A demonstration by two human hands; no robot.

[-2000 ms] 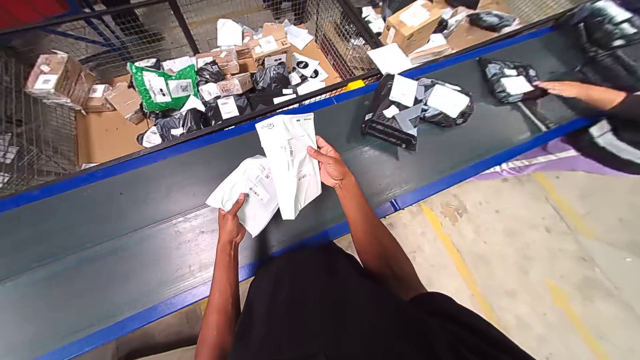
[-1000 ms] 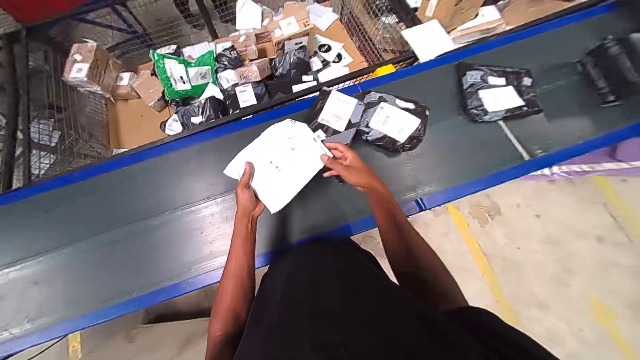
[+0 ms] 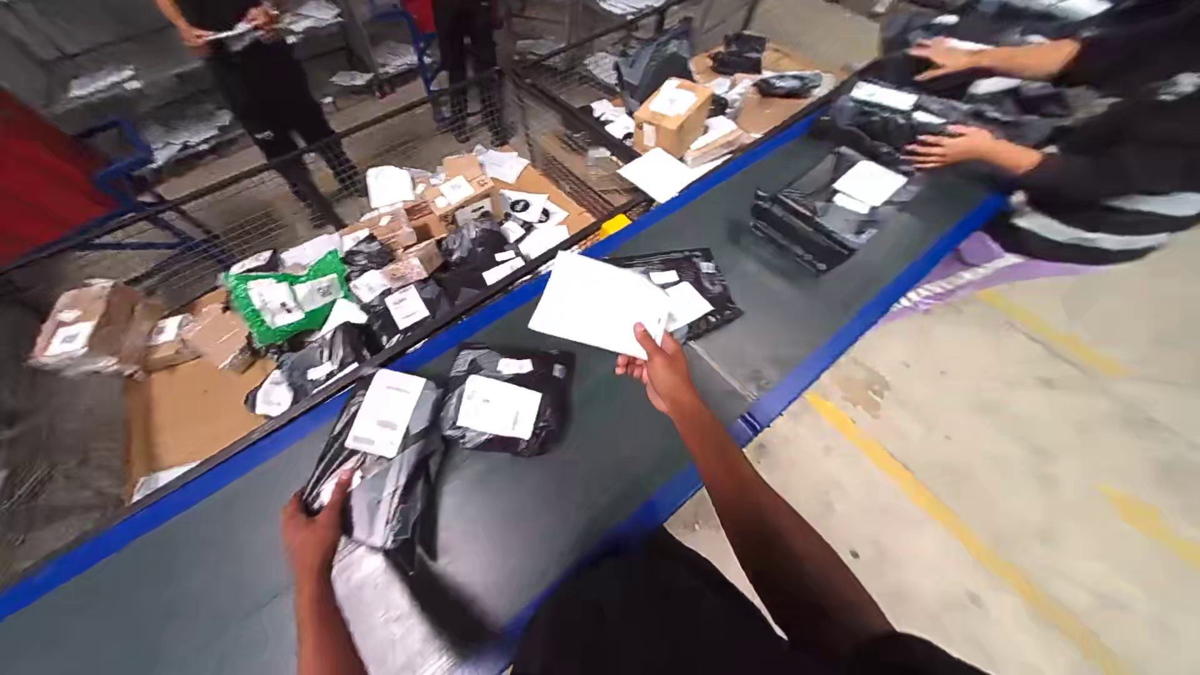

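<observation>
My right hand (image 3: 659, 367) grips a flat white mailer (image 3: 600, 302) by its lower right corner, above the grey conveyor belt (image 3: 600, 441). Behind that mailer lies a black plastic parcel (image 3: 717, 305) with white labels. My left hand (image 3: 319, 525) holds the left side of a black plastic parcel (image 3: 389, 487) bearing a large white label. Under it, a white plastic mailer (image 3: 384, 609) is partly hidden. Just right of the held parcel, another black labelled parcel (image 3: 506, 398) lies on the belt.
Beyond the belt's blue edge, a wire-mesh cage holds cartons, black bags and a green plastic parcel (image 3: 289, 295). A second cage holds a brown carton (image 3: 672, 112). At the right a co-worker's hands (image 3: 956, 148) touch black parcels; a labelled black parcel (image 3: 830, 206) lies nearer. Others stand behind the cages.
My left hand has let go of the white mailer and taken hold of a black parcel at the left. My right hand still grips white mail. Black parcels have moved left along the belt.
</observation>
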